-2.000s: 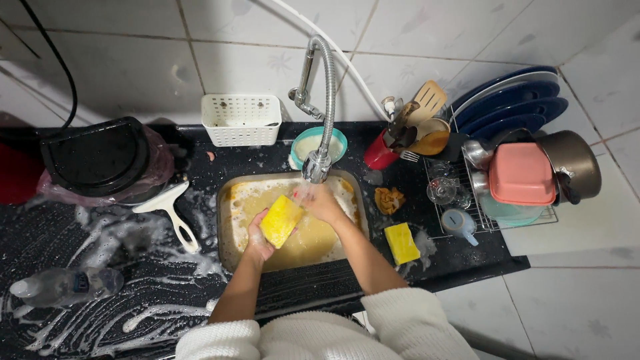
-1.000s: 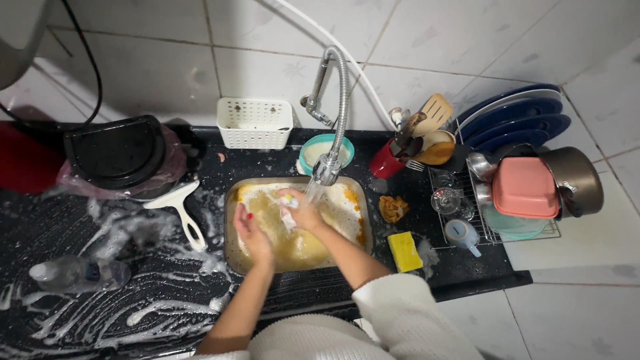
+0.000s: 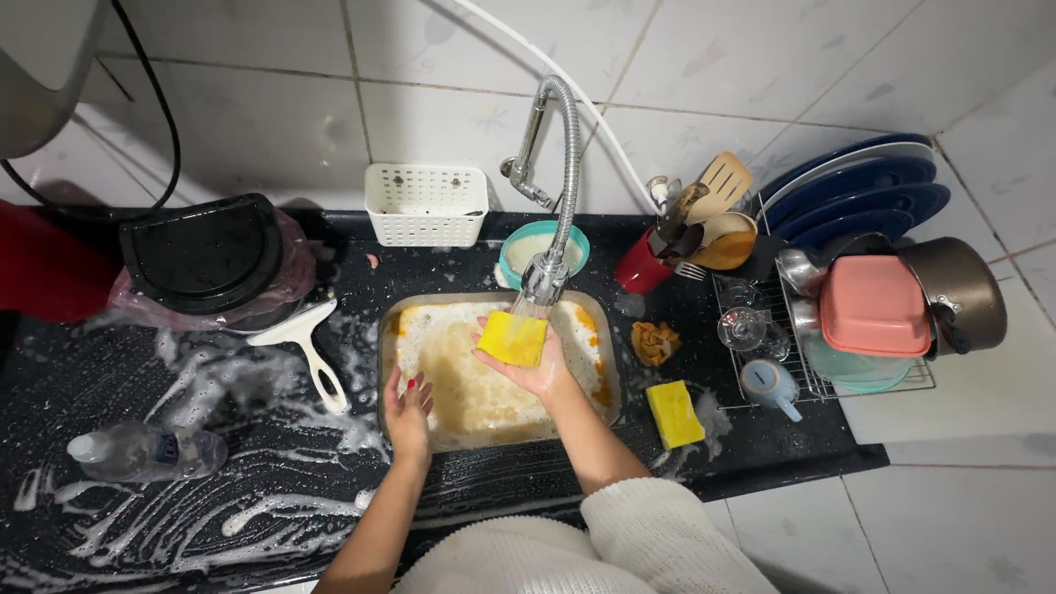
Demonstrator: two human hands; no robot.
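My right hand (image 3: 536, 367), palm up, holds a yellow sponge (image 3: 513, 338) under water running from the flexible metal faucet (image 3: 544, 272). Below it lies a rectangular metal basin (image 3: 499, 444) of cloudy, foamy water with orange residue along its sides. Over the basin's left edge my left hand (image 3: 410, 412) hangs with its fingers apart and nothing in it. A second yellow sponge (image 3: 675, 414) rests on the black counter, right of the basin. Behind the faucet head stands a teal-rimmed bowl (image 3: 579, 247).
Left on the soapy counter (image 3: 272, 470) are a white squeegee (image 3: 309, 346), a clear plastic bottle (image 3: 148, 451) and a black-lidded bin (image 3: 202, 256). Behind is a white perforated basket (image 3: 426, 206). Rightward stand a red utensil holder (image 3: 642, 264) and a dish rack (image 3: 907, 381) with a pink container (image 3: 876, 305).
Two seconds ago the sponge was in my left hand; now it lies on my right palm under the stream. My left hand has moved left, away from my right.
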